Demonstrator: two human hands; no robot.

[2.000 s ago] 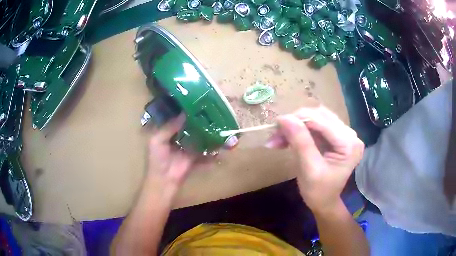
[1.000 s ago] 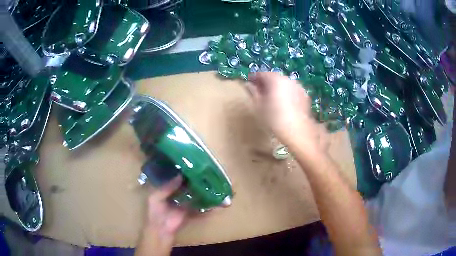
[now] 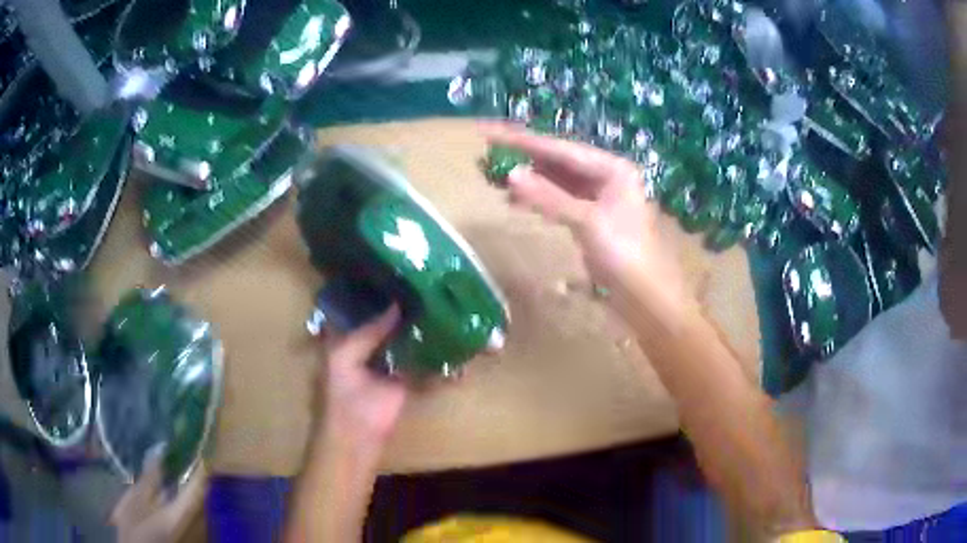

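A glossy green housing [image 3: 424,255] with a pale rim is tilted above the brown sheet. My left hand [image 3: 364,371] holds it by its lower side, beside a dark part with a shiny end. My right hand [image 3: 594,196] is near the heap's front edge, with a small green part [image 3: 506,162] between thumb and fingers. No stick shows in my right hand. The frame is blurred, and the paste holder cannot be made out clearly.
Small green parts [image 3: 604,95] are heaped behind the sheet [image 3: 265,361]. Green housings overlap at left [image 3: 212,138] and right [image 3: 816,297]. Another person's hand [image 3: 159,504] holds a housing [image 3: 159,382] at lower left. A pale sleeve [image 3: 880,424] is at right.
My right hand left the stick, reached to the heap and now has a small green part. My left hand still holds the housing. Another person's hand with a housing has appeared at lower left.
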